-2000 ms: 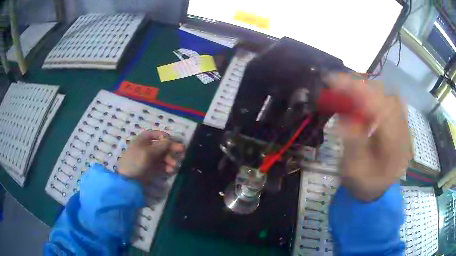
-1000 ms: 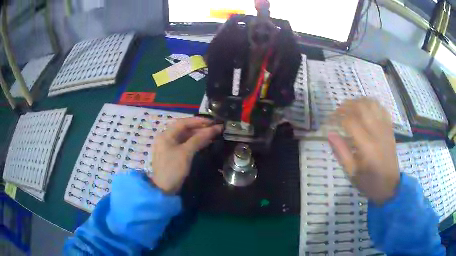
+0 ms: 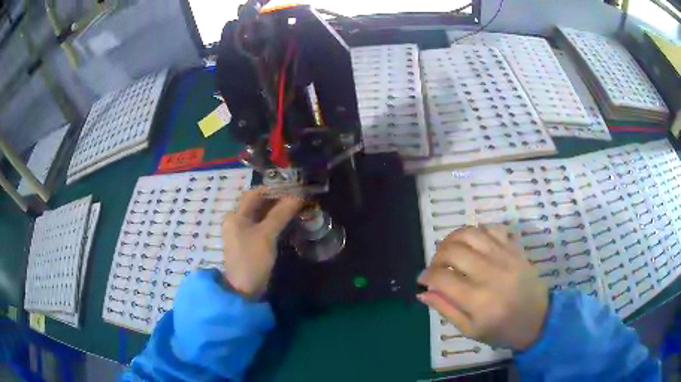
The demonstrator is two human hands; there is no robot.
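Note:
The black hand press [image 3: 291, 89] stands with its red-tipped part above the metal press head [image 3: 287, 179]. The silver round lower fixture [image 3: 319, 237] is under the head. My left hand [image 3: 254, 242] is between them, thumb and fingertips together at the fixture's top; any small part there is hidden. My right hand [image 3: 485, 287] is over the right slotted tray [image 3: 467, 195], with fingers curled and slightly blurred. I cannot tell whether it holds a part.
A slotted tray with small dumbbell-shaped parts [image 3: 175, 242] lies left of the press. More trays are at far left [image 3: 56, 257], back left [image 3: 119, 123] and back right [image 3: 478, 101]. A red sign label [image 3: 181, 160], yellow slip [image 3: 214, 121] and bright monitor [image 3: 403, 10] are behind.
The view has shifted right. My left hand has moved from beside the press head to the fixture's top. My right hand, earlier on the red handle, has come down over the right tray with fingers curled.

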